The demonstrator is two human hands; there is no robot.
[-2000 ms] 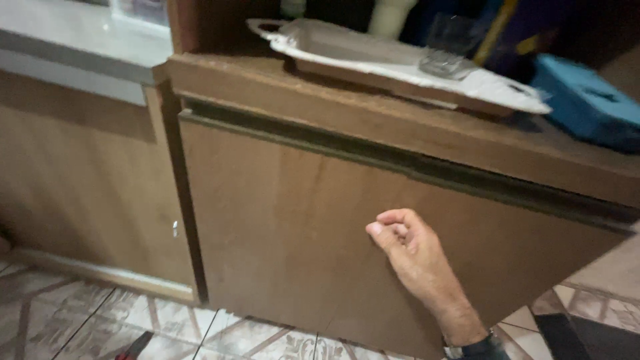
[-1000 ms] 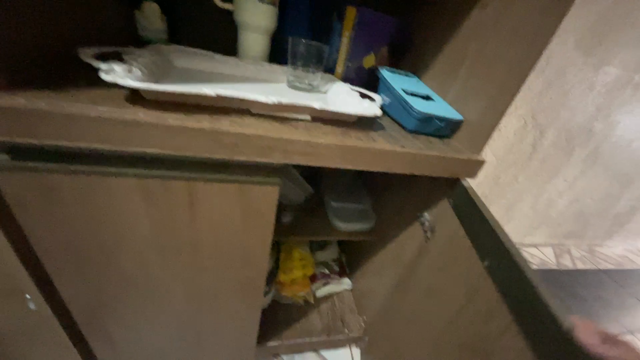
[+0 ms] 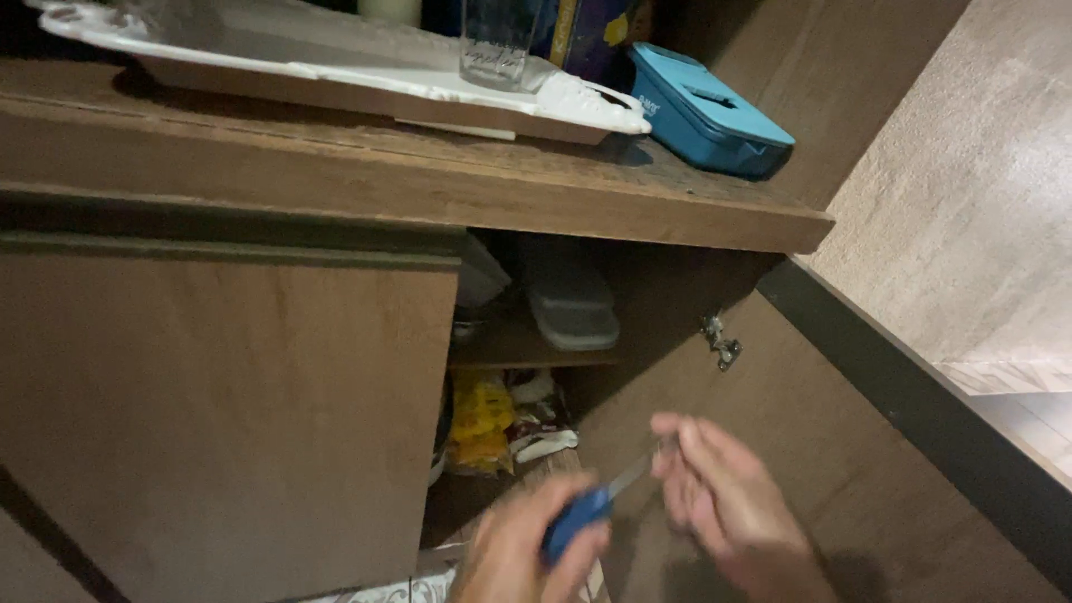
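My left hand (image 3: pixel 532 540) is closed round the blue handle of a screwdriver (image 3: pixel 578 523), low in the middle of the view. The metal shaft slants up and right to the fingertips of my right hand (image 3: pixel 724 502). Those fingertips are pinched at the shaft's tip; blur hides whether a small part is between them. Behind the hands stands the swung-out cabinet door (image 3: pixel 846 435), with a metal hinge (image 3: pixel 721 342) near its upper inner edge. The closed wooden door (image 3: pixel 226 410) is on the left.
A white tray (image 3: pixel 335 71) with a drinking glass (image 3: pixel 496 50) and a blue lidded box (image 3: pixel 712 109) are on the countertop. Inside the cabinet are a clear plastic container (image 3: pixel 574 314) on a shelf and yellow packets (image 3: pixel 480 419) below. A wall (image 3: pixel 980 209) is at the right.
The right-hand cabinet door, closed two seconds ago, is swung out. Both hands are now at the centre with the screwdriver, which neither earlier frame shows in a hand.
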